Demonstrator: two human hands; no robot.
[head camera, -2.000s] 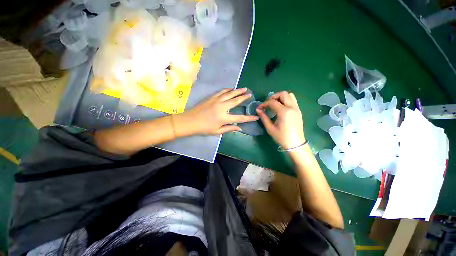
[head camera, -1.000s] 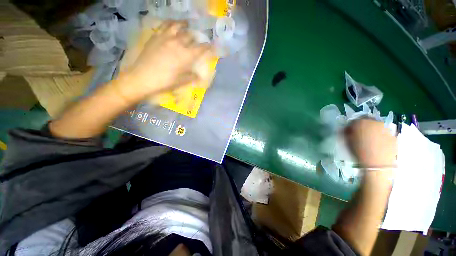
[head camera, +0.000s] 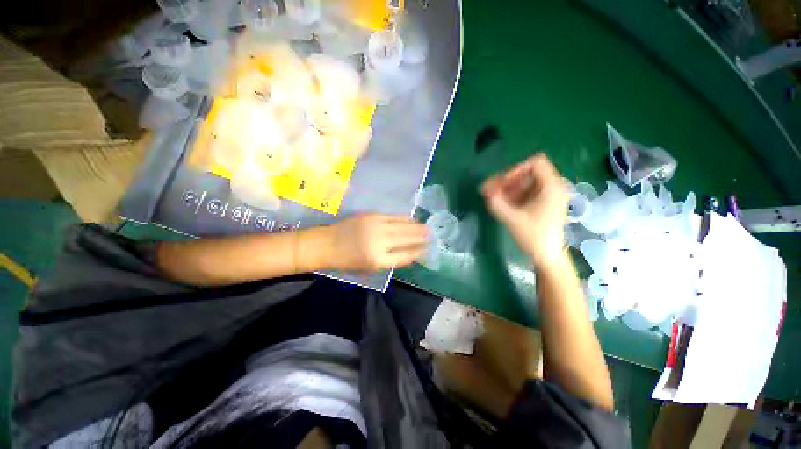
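A frosted white fan blade (head camera: 446, 231) lies on the green bench at the right edge of the grey printed sheet (head camera: 408, 131). My left hand (head camera: 382, 243) is at the blade's left side, its fingertips on or over a petal. My right hand (head camera: 527, 197) is raised right of the blade, blurred, with fingers curled together; whether a small part is in them cannot be told. A small dark cluster of parts (head camera: 487, 137) lies on the bench just beyond my right hand.
Loose blades (head camera: 263, 131) cover the sheet's yellow panel. More blades (head camera: 645, 254) are heaped at right, beside white papers (head camera: 738, 307). A crumpled clear bag (head camera: 645, 162) lies behind the heap. A brown carton (head camera: 61, 114) stands at upper left.
My left hand has moved from the blades on the sheet to the single blade. My right hand has moved left from the right heap. A blade now lies between them.
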